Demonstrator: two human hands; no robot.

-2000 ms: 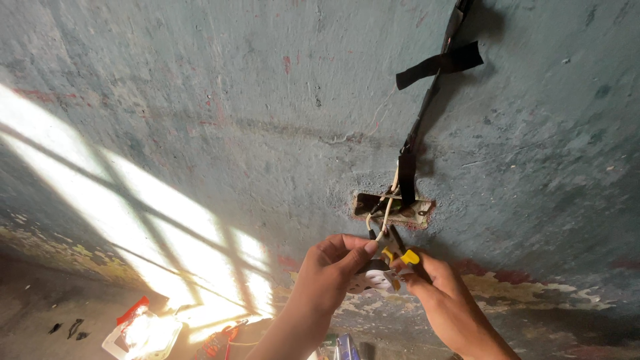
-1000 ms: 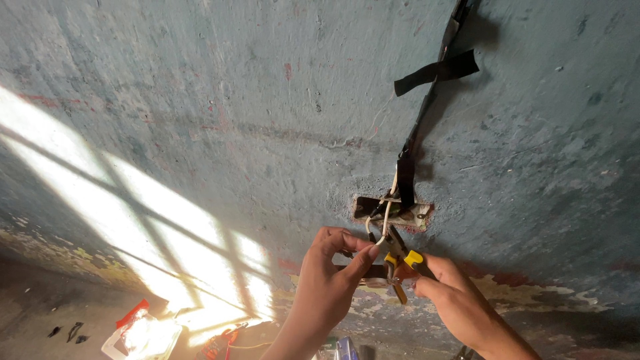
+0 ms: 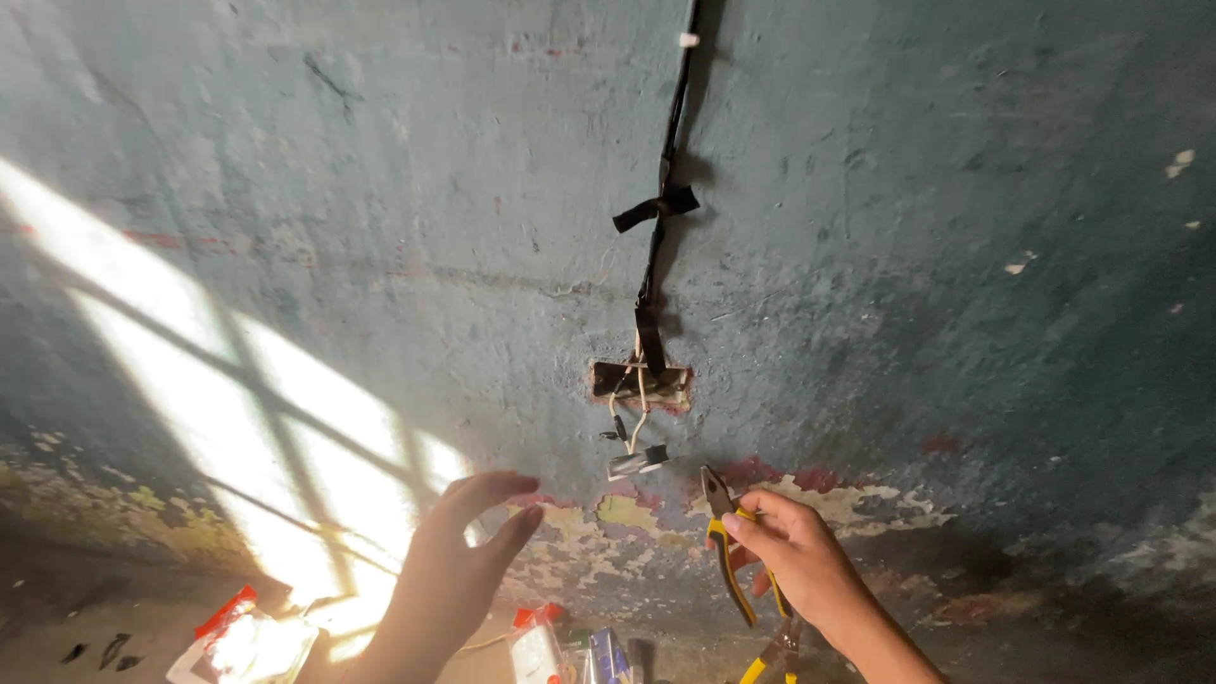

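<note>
My left hand [image 3: 465, 551] is off the wires, thumb and fingers apart, with nothing between them. In my right hand [image 3: 793, 556] is a pair of pliers [image 3: 730, 546] with yellow and black handles, its jaws pointing up toward the wall. Between and above the hands, a small device [image 3: 638, 462], wrapped partly in black tape, hangs on pale wires [image 3: 644, 408]. These wires come out of a rectangular recessed wall box [image 3: 673, 388]. A black cable [image 3: 673, 123] runs down the wall to the box, with strips of black tape [image 3: 655, 207] on it.
Below my right hand lies a second yellow-handled tool [image 3: 781, 655]. Along the foot of the wall are a blue item [image 3: 608, 655], a clear package with a white item [image 3: 537, 651] and a sunlit red and white package [image 3: 252, 636]. Paint peels low on the wall [image 3: 627, 511].
Both hands have come away from the wires and moved apart. My left hand has let go, and the taped device now hangs free. The view has shifted.
</note>
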